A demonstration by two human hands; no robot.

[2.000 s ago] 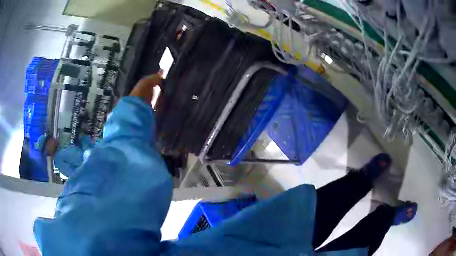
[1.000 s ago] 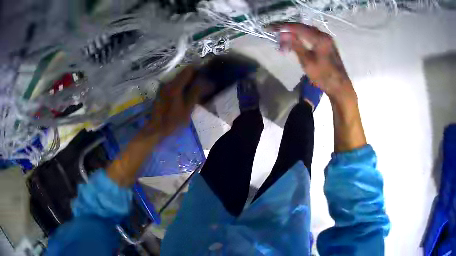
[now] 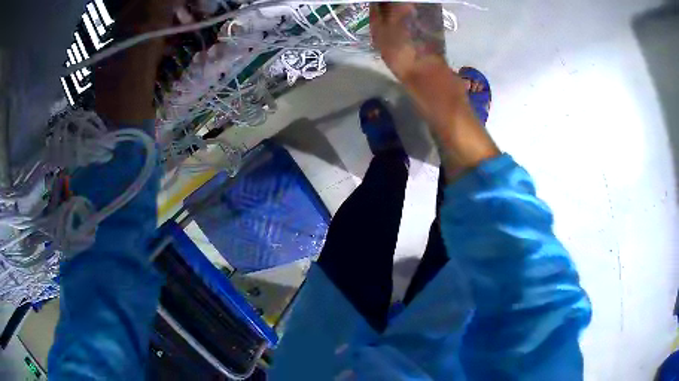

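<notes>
My left hand [image 3: 130,71] is at the upper left, dark and blurred, among the cables at the rack. Its fingers are not distinct, and what it touches cannot be told. My right hand [image 3: 413,48] is raised at the top centre, near the picture's edge, beside thin white cables [image 3: 335,21]. A blurred greyish patch shows at its fingers; I cannot tell whether it is a held thing. A loop of white cable [image 3: 145,175] hangs in front of my left sleeve.
The charging rack [image 3: 257,63] with bundled cables runs along the upper left. A blue patterned square [image 3: 260,212] lies on the floor. A trolley with a bent tube handle [image 3: 201,346] and black trays [image 3: 197,309] stands at the lower left. My feet are on the pale floor.
My left hand has moved from the dark blurred object near the centre to the upper left at the rack. My right hand has shifted left and up. The trolley shows nearer the centre.
</notes>
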